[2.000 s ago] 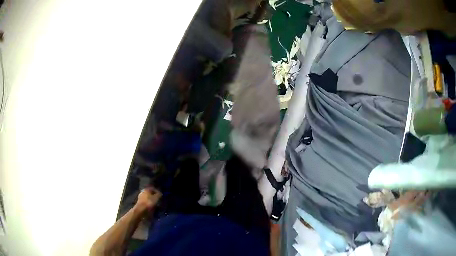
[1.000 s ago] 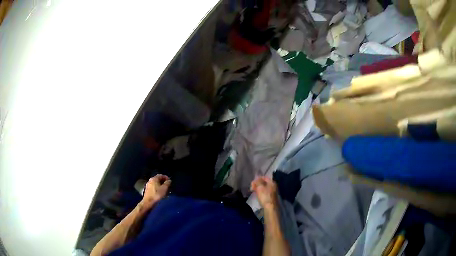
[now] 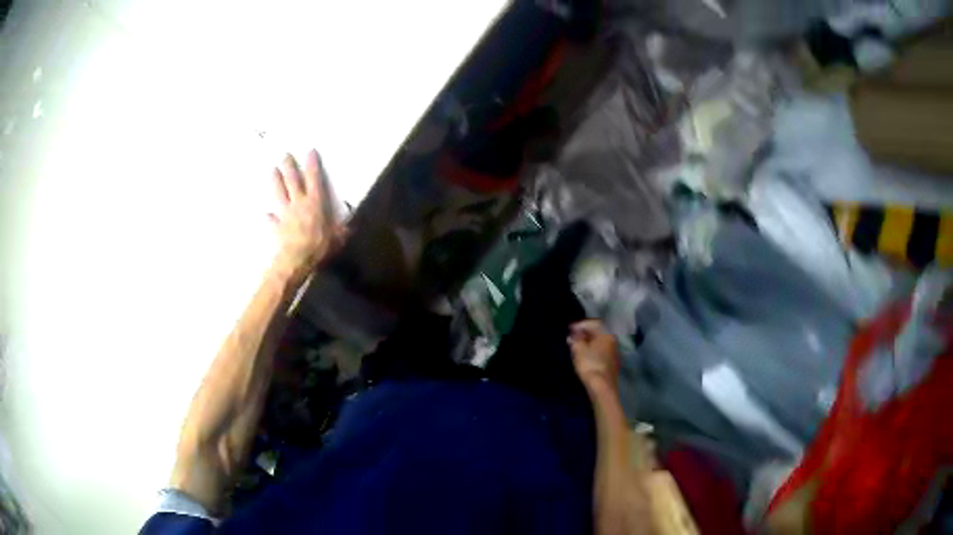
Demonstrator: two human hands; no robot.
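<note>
The cutting table top [image 3: 188, 157] is white and glossy and fills the left side of the picture. My left hand [image 3: 304, 217] rests on it at its right edge, fingers spread, holding nothing that shows. My right hand [image 3: 595, 350] hangs over the floor beside my body, fingers curled in, with nothing visible in it. The picture is blurred.
Grey cloth [image 3: 731, 313] lies heaped on the right. Grey and white scraps [image 3: 627, 157] cover the floor ahead. A yellow and black striped thing [image 3: 897, 232] stands at the right, with red cloth [image 3: 878, 449] below it. Brown paper or sacks [image 3: 909, 99] are at the upper right.
My left hand has moved up and forward onto the table top, its fingers now spread. My right hand stays low and has shifted slightly right. The view has moved past other cloth heaps.
</note>
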